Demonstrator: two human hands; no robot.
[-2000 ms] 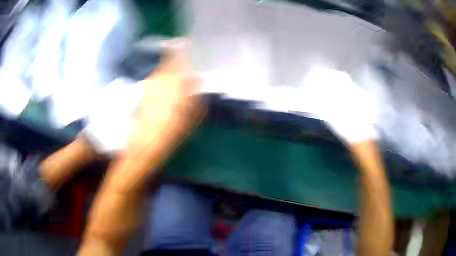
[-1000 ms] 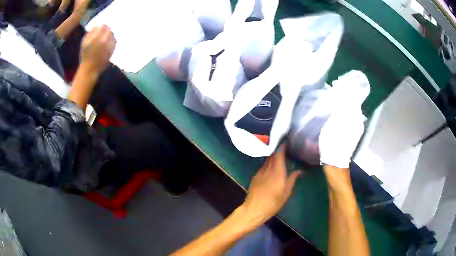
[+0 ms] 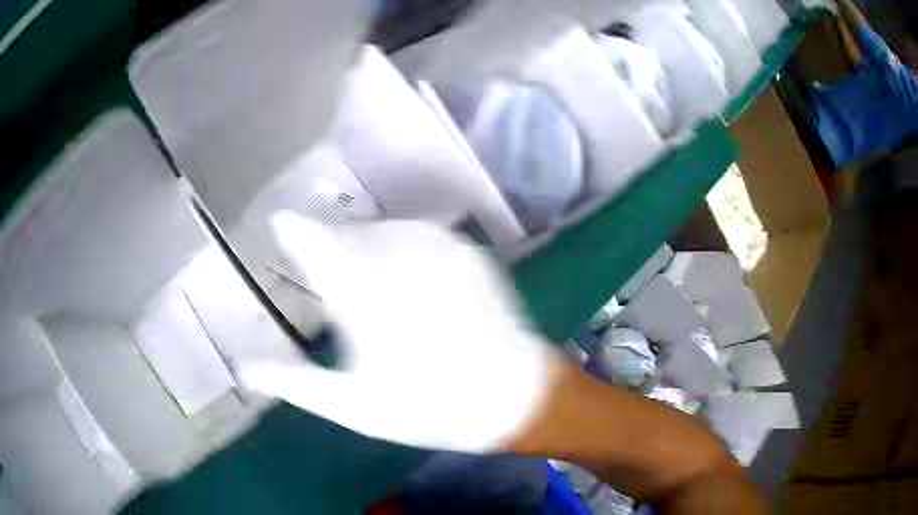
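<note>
My right hand [image 3: 413,332], in a white glove, reaches in from the lower right over two open cartons. Its fingers are spread at the shared edge between them, with no object visible in them. One open box [image 3: 81,422] at the left has a plain pale inside with folded white pieces. The box beside it [image 3: 252,91] has its lid up and a white piece with fine dark lines inside, partly hidden by my hand. My left hand is out of the picture.
A box to the right holds a whitish bagged bundle [image 3: 528,146]; more filled boxes continue toward the upper right along the green bench [image 3: 624,231]. Below are filled open boxes [image 3: 695,352] by a blue bin edge [image 3: 564,493], a brown carton [image 3: 790,221] and a person in blue [image 3: 871,101].
The view has swung from the bagged bundles to the row of open boxes. My gloved hand has left the bags and is now over the boxes. My left hand has left the picture.
</note>
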